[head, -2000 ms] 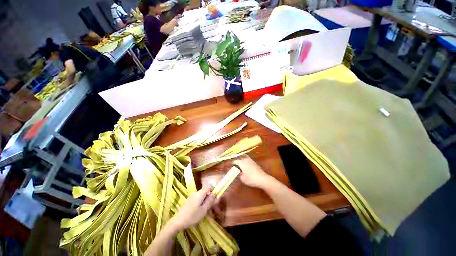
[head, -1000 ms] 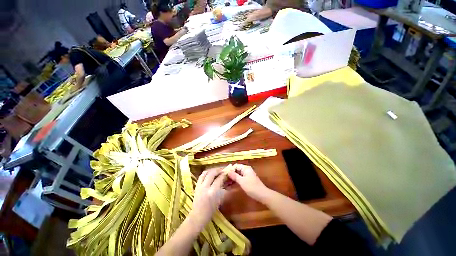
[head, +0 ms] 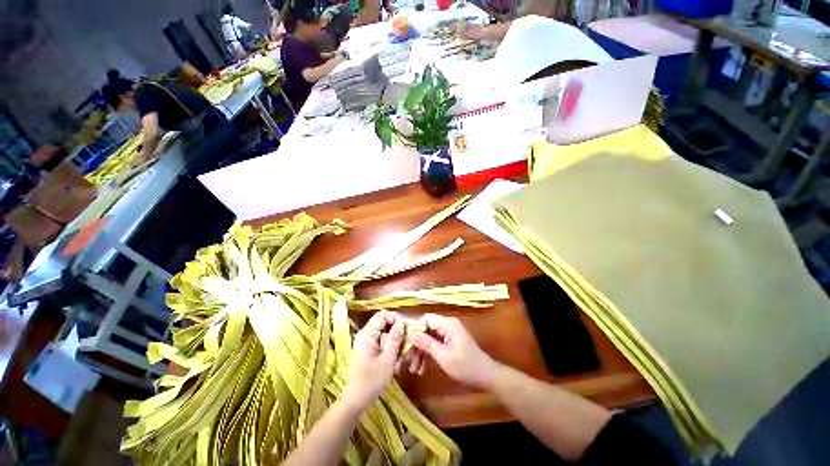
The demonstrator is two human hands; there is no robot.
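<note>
My left hand (head: 375, 349) and my right hand (head: 450, 348) are together over the front middle of the desk. Their fingertips pinch a small yellow strip end (head: 412, 329) between them; most of it is hidden by the fingers. A large heap of yellow-olive strips (head: 264, 364) lies to the left, gathered by a pale band (head: 241, 291) at its middle, and reaches under my left forearm. Loose strips (head: 437, 296) lie on the wood just beyond my hands, pointing right, with others fanned out further back.
A black phone (head: 559, 326) lies right of my hands. Stacked olive cut panels (head: 664, 264) cover the right, partly over a white sheet (head: 491, 215). Behind are a potted plant (head: 437, 169), calendar (head: 491, 136) and low white partition (head: 318, 173). People work at tables beyond.
The wider strip piece held out between my hands two seconds ago is now mostly hidden in my fingers. My hands have come close together. The nearest loose strips lie in a changed position.
</note>
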